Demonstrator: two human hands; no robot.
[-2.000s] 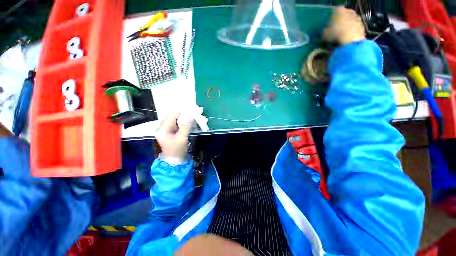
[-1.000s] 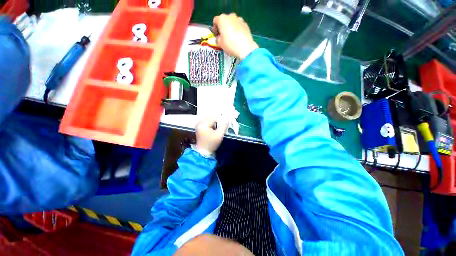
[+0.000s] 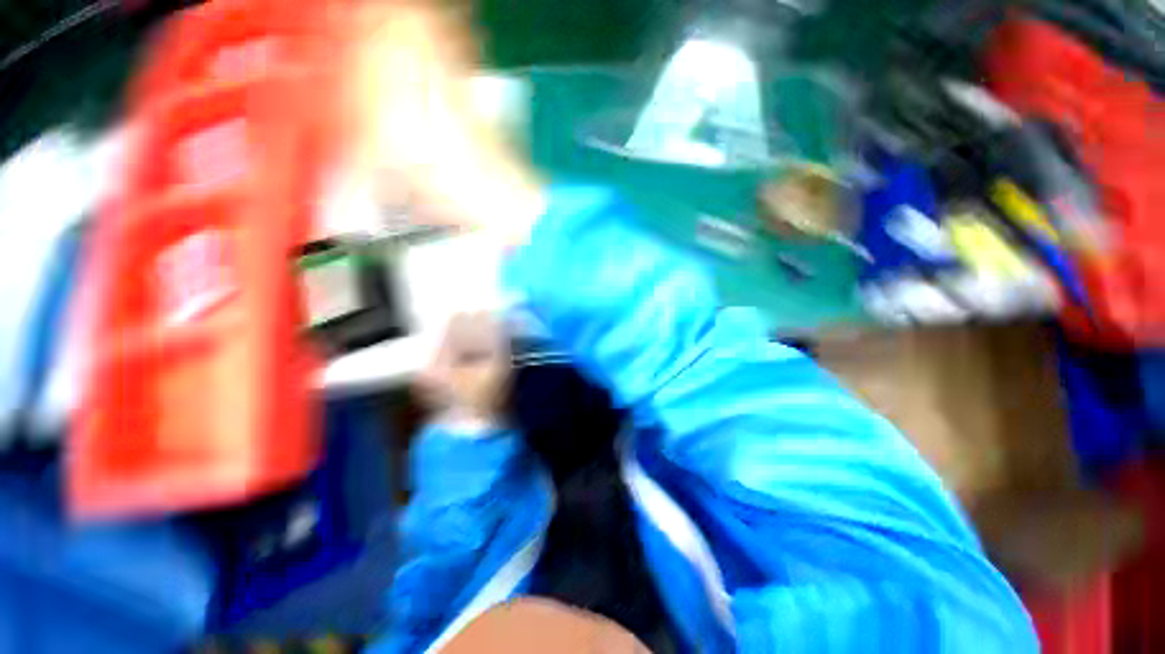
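Observation:
The frame is strongly blurred. My right hand (image 3: 415, 115) is a bright smear over the white paper, beside the red parts bin. Its fingers and anything in them cannot be made out. The cutters and the circuit board panel are not discernible. My left hand (image 3: 468, 367) is at the front edge of the bench, at the lower end of the white paper (image 3: 441, 275). Its fingers look curled, but what it holds is too blurred to tell. The solder wire spool (image 3: 335, 290) stands left of my left hand.
The red parts bin (image 3: 284, 422) stands at the left with pale parts in it. The green mat (image 3: 575, 115) carries the clear hood (image 3: 703, 109), the tape roll (image 3: 802, 201) and small components (image 3: 723, 234). A blue box (image 3: 898, 220) and the soldering iron (image 3: 1022, 217) are at the right.
The view has swung and blurred. My right hand went from the mat's right side to the cutters, and now shows nearer the red bin. My left hand has stayed at the bench edge.

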